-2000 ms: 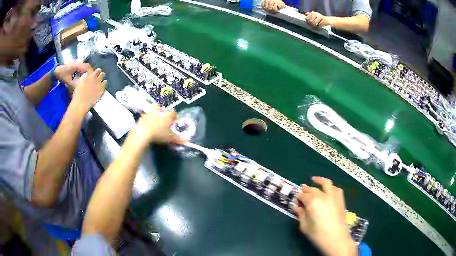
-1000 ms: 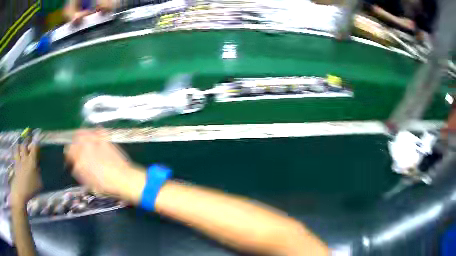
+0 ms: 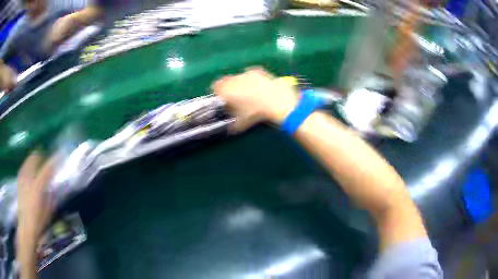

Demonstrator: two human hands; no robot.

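Note:
A long white power strip half-assembly point(image 3: 164, 122) with dark and yellowish parts inside lies slanted along the bench and belt border, blurred by motion. My right hand point(image 3: 252, 99), with a blue wristband, grips its right part from above; the fingertips are hidden or blurred. The white power cord in clear plastic point(image 3: 76, 163) trails from its left end. My left hand point(image 3: 34, 190) is at the far left beside the cord and bag, strongly blurred; whether it holds them cannot be told. Another half-assembly point(image 3: 63, 237) shows its end below, partly behind my left hand.
A grey post point(image 3: 365, 52) stands at the right with crumpled white paper point(image 3: 363, 109) at its base. A clear bottle-like object point(image 3: 407, 122) is beside it. An orange-brown hose point(image 3: 404, 46) hangs there. Across the green belt point(image 3: 218, 49) are stacked strips and another person's arm point(image 3: 73, 22).
The view has swung right. The strip with its cord, earlier out on the belt, now lies nearer at the border under my right hand, which has reached right and forward. My left hand is near the cord.

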